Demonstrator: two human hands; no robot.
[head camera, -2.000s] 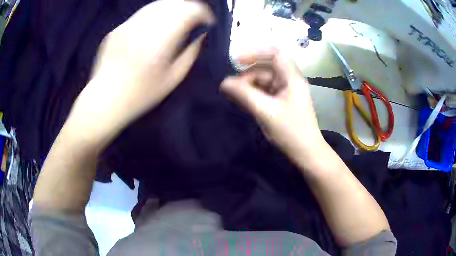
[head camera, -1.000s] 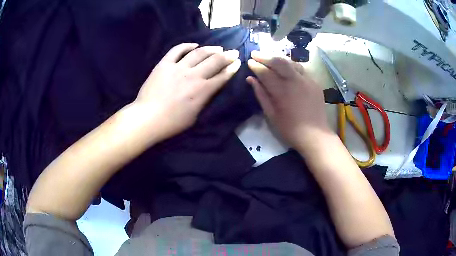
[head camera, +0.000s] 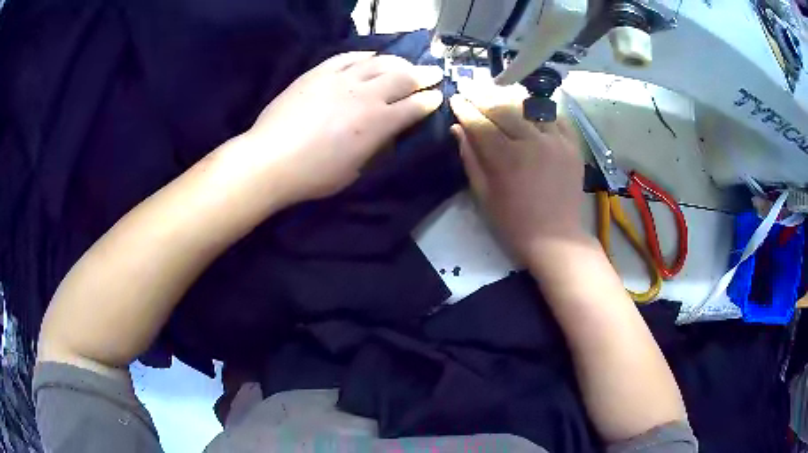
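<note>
A dark garment covers the left and middle of the head view and drapes over the lap. My left hand lies on the cloth left of the presser foot, its fingertips pressing the fabric edge. My right hand is on the other side of that narrow edge, fingertips down beside the foot, close to the left fingertips. Both hands hold the fabric edge between them in front of the needle area. The undersides of the fingers are hidden.
The white sewing machine reaches across the top right. Scissors with one red and one yellow-orange handle lie right of my right hand. A blue plastic tray and white tape are at the far right. Loose thread lies on the bed.
Two seconds ago both hands were blurred and apart, away from the foot. They came together at the cloth's edge by the presser foot, and have since moved slightly further toward it.
</note>
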